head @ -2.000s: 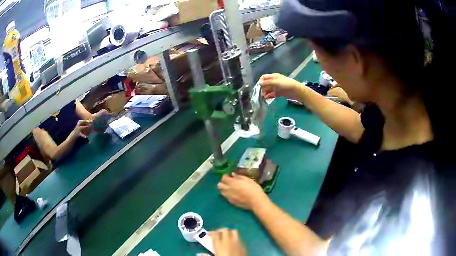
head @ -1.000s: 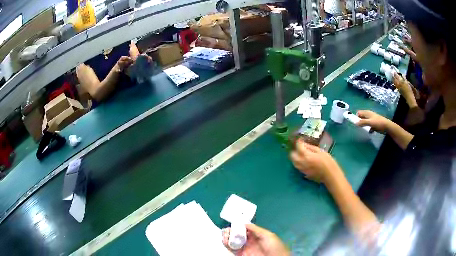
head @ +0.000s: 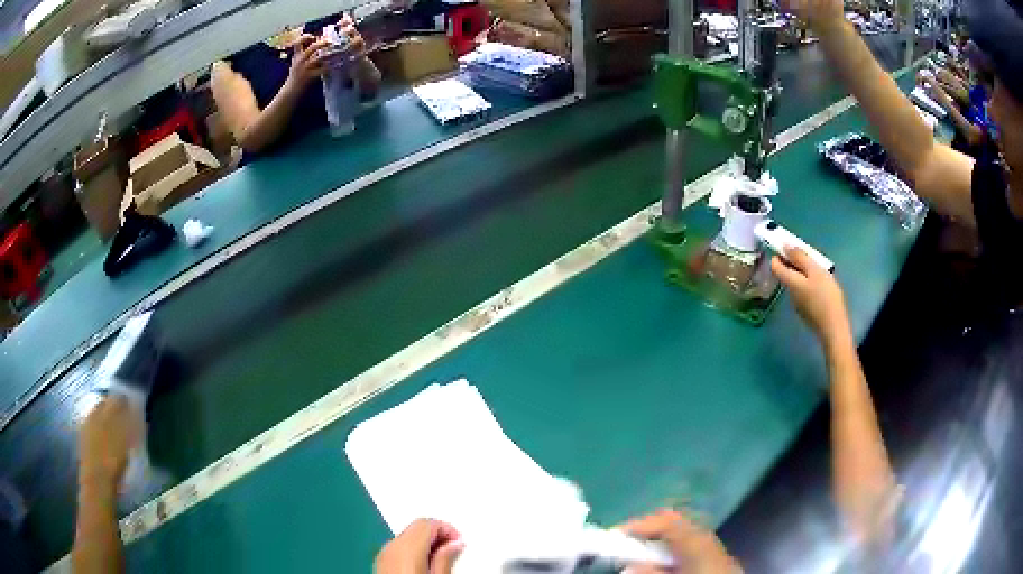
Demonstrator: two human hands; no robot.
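A fanned stack of white sheets lies on the green bench nearest me. My left hand is at the bottom edge, its curled fingers pinching the near left edge of the sheets. My right hand, blurred and cut off by the bottom edge, holds a white handheld device over the near right part of the sheets. The device is blurred and partly out of frame, with dark marks on it.
At right, a coworker's hand holds another white device at the green press. Another person's hand is at a small carton on the belt. Bagged black parts lie beyond the press.
My left hand has come into view at the sheets. My right hand and its device have moved right and down. The coworker's device is now at the press; another hand has reached the carton.
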